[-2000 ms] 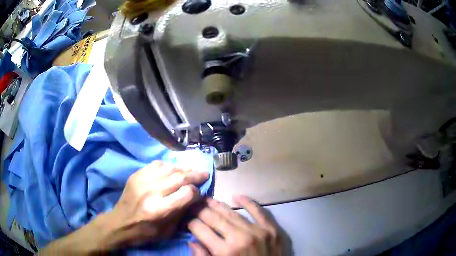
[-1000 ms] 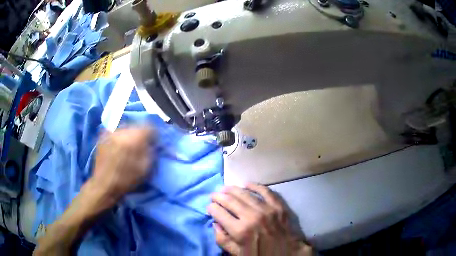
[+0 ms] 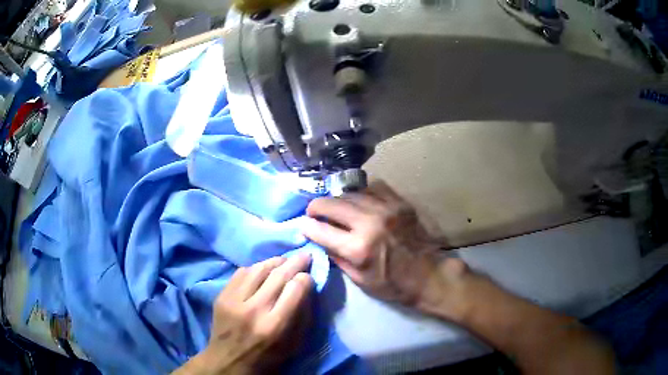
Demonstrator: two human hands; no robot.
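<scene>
A light blue garment [image 3: 124,190] lies heaped left of the needle, and a folded blue band [image 3: 234,183] runs from it to under the presser foot [image 3: 315,183]. My left hand [image 3: 260,311] rests on the cloth below the needle, its fingertips pinching the cloth edge. My right hand [image 3: 366,238] is just right of it, thumb and fingers on the same cloth edge close to the presser foot. The needle tip is hidden by glare and the machine parts.
The cream sewing machine head [image 3: 469,80] fills the upper right. A white tongue-shaped piece [image 3: 194,113] hangs left of it. Yellow printed tape [image 3: 143,67] is on the table's left edge. Blue cut pieces [image 3: 95,44] lie beyond, upper left.
My left hand has moved down and right from the heap to the cloth edge. My right hand has moved up beside the needle area. The cloth is bunched and folded near the presser foot.
</scene>
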